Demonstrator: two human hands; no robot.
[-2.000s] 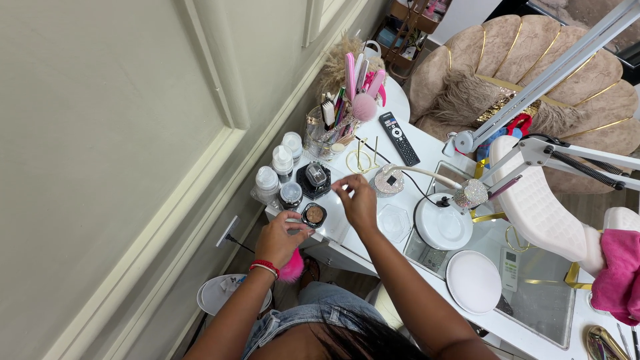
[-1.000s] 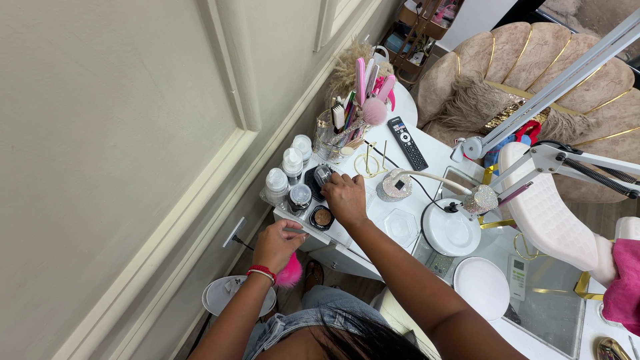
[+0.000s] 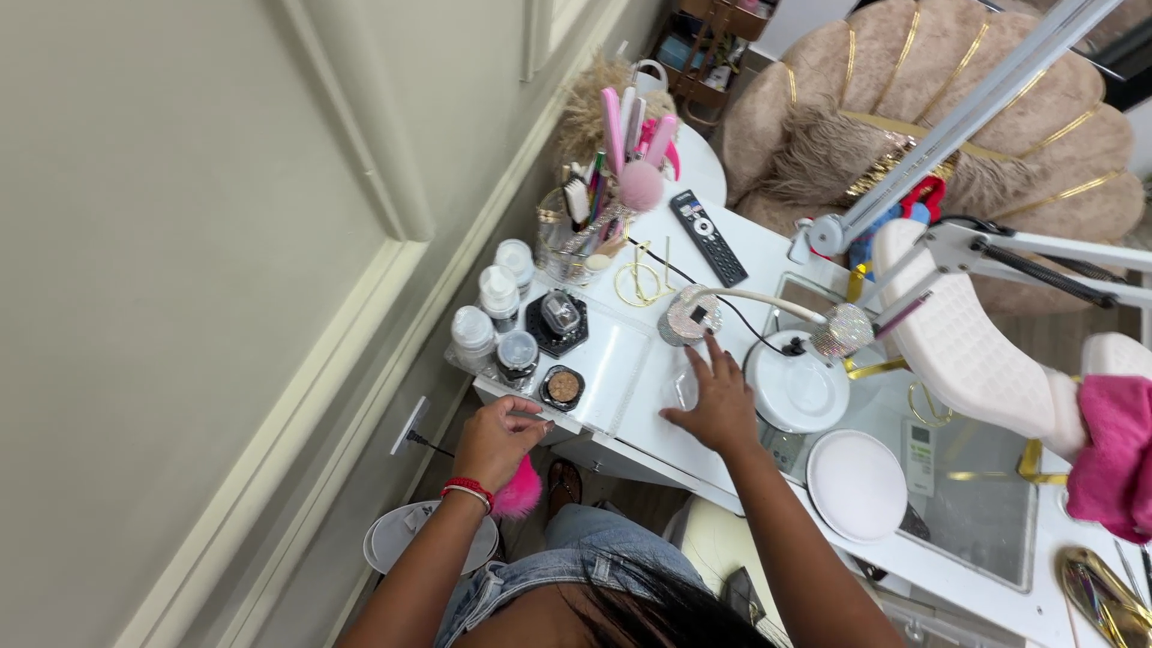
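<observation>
Near the table's left corner, my left hand (image 3: 500,443) has its thumb and fingertips together around what seems a small thin item, too small to name. Just beyond it stand a small black pot with a cork-coloured top (image 3: 563,386) and a clear-lidded jar (image 3: 517,352). My right hand (image 3: 716,396) is spread low over the white tabletop, beside a clear shallow dish (image 3: 681,391) and in front of the glittery lamp base (image 3: 691,315). Its fingers hold nothing. A small clear-lidded container (image 3: 560,311) rests on a black faceted tray (image 3: 543,334).
White-capped bottles (image 3: 472,329) line the wall side. Behind them stands a clear holder (image 3: 564,256) with brushes and files. A remote control (image 3: 708,238), white round dish (image 3: 797,382), round white pad (image 3: 856,486) and jointed lamp arm (image 3: 1017,243) are to the right.
My right hand has moved right, from the black tray and the container on it to the tabletop by the lamp base. My left hand remains near the table corner.
</observation>
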